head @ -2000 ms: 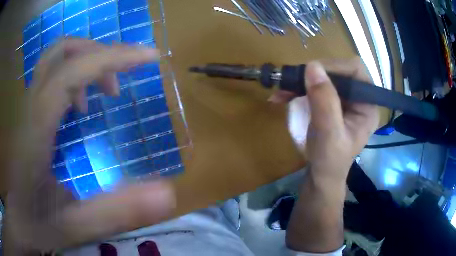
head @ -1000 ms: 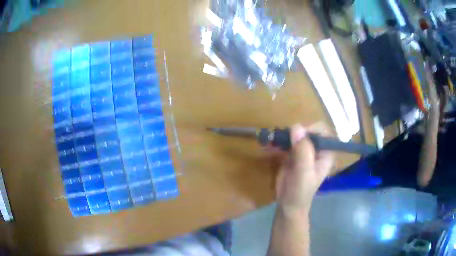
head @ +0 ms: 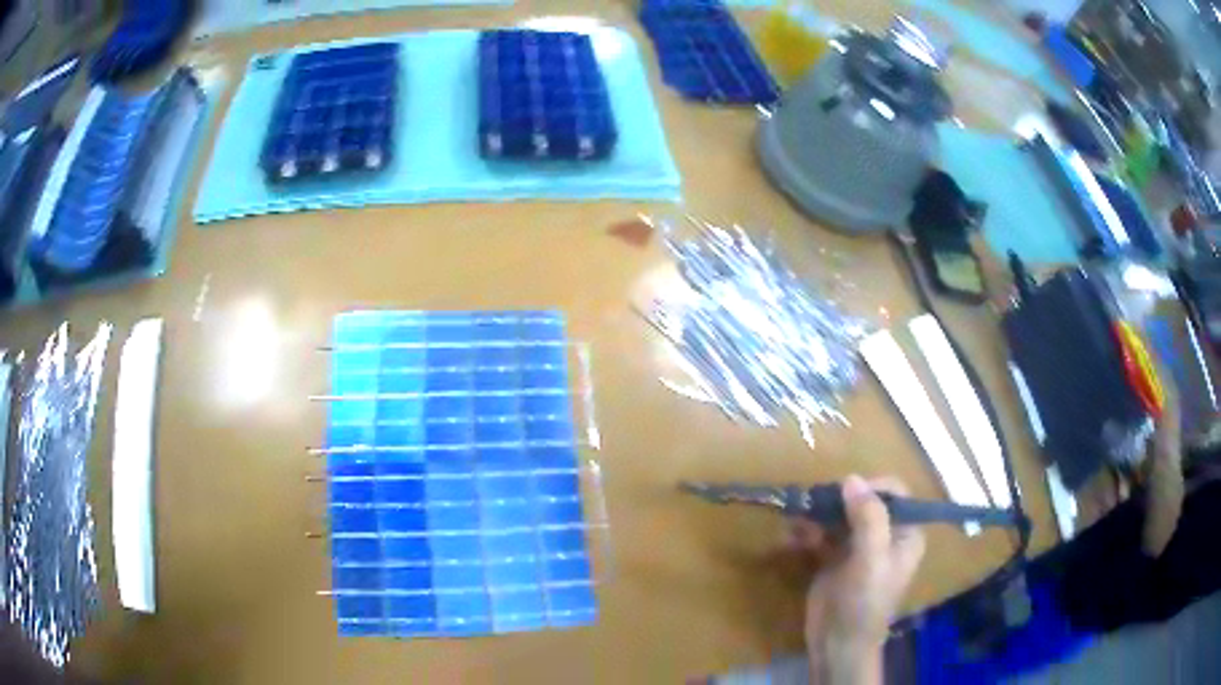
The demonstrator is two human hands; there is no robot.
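A blue solar cell sheet lies flat on the brown tabletop, with fine silvery wire ends poking past its left edge. A thin silver ribbon runs along its right edge. My right hand holds a soldering iron by its dark handle, to the right of the sheet. The iron's tip points left, apart from the sheet and seemingly above the table. My left hand is out of the picture.
A ribbon pile and white strips lie right; another pile and strip lie left. Cell stacks sit on a pale board behind. A grey device stands back right. Another person's arm shows far right.
My left hand has left the picture. The view has tilted up and widened, showing the boards and stacks behind. My right hand still holds the iron, now lower in the view.
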